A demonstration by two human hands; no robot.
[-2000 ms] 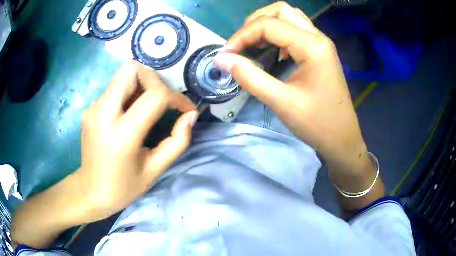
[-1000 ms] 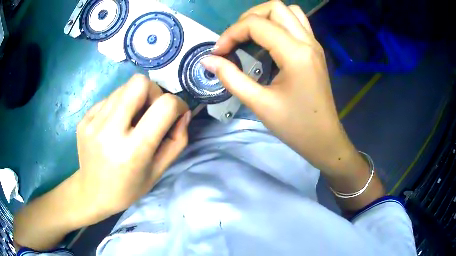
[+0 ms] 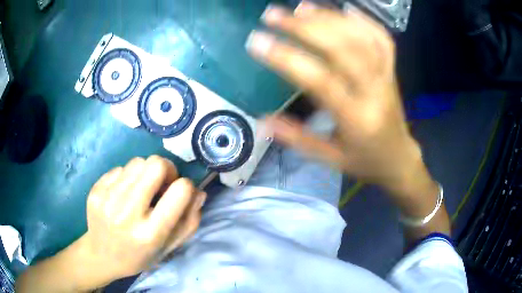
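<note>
A silver fixture plate [image 3: 182,146] lies slanted on the green bench and overhangs its front edge at the lower right end. It holds three round black-rimmed parts. The left part [image 3: 116,75] and middle part [image 3: 166,107] have pale centres with a dark dot. The right part [image 3: 222,141] has a shiny ringed silver centre. My left hand [image 3: 143,212] is curled closed below the plate, near the bench edge; no object shows in it, and its palm side is hidden. My right hand [image 3: 337,86] is blurred, fingers spread, above and right of the plate, with nothing visible in it.
A metal plate [image 3: 395,12] shows at the top right, partly behind my right hand. A dark round object [image 3: 27,129] is at the far left. A crumpled white scrap [image 3: 11,243] lies at the lower left edge. A blue thing [image 3: 429,107] is beyond the bench on the right.
My right hand has let go of the right round part and moved away up and right, fingers opened. My left hand and the plate appear lower in view.
</note>
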